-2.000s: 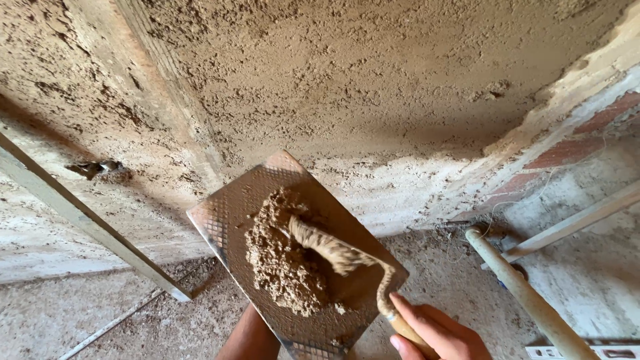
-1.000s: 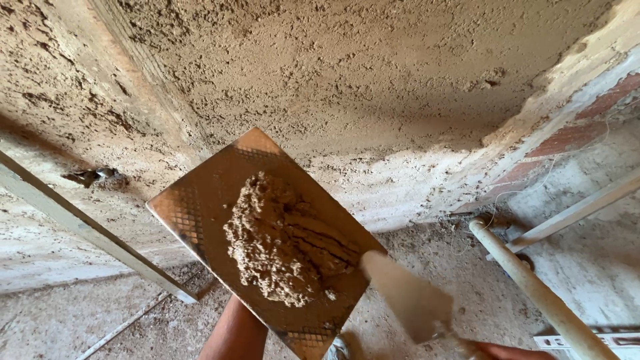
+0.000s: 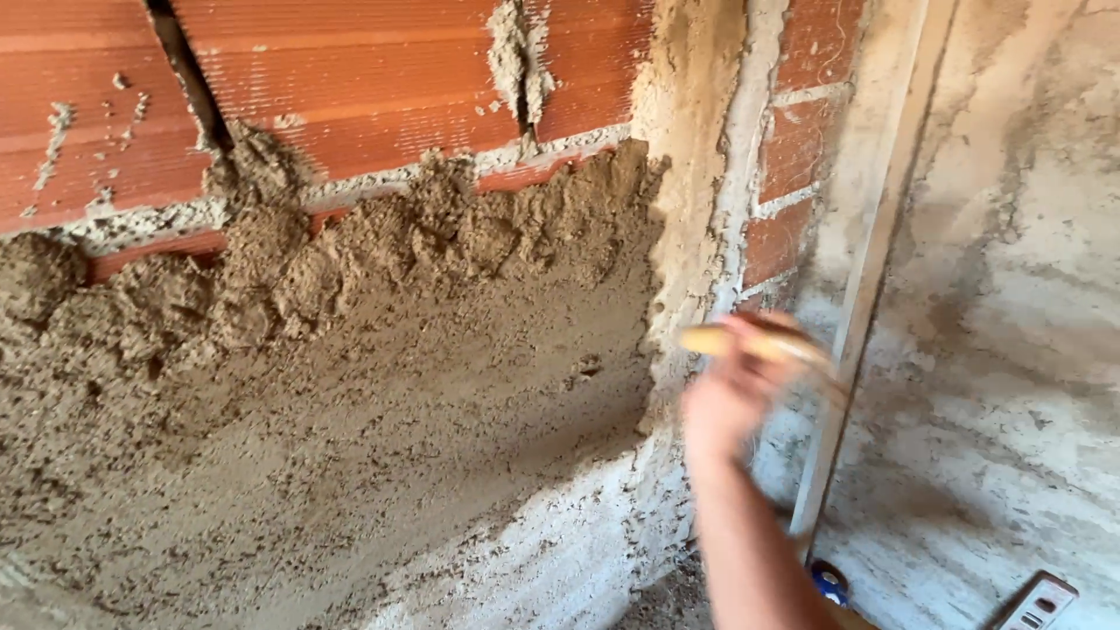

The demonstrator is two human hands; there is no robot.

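My right hand, blurred by motion, is closed around the yellowish handle of a trowel in front of the wall's right edge. The trowel's blade is too blurred to make out, toward the right. Left of the hand, wet mortar covers the lower wall, fairly even below and lumpy along its upper edge. Above it show red hollow clay bricks with mortar joints. My left hand and the mortar-loaded board are outside the view.
A long straight bar leans upright in the corner, right of my hand. Behind it stands a stained plastered wall. A spirit level lies at the lower right, and a small blue round object sits near the bar's foot.
The view has swung up from the board and floor to the wall. My right hand, with the trowel, has risen from beside the board to the wall's right edge. The board and left hand have left view.
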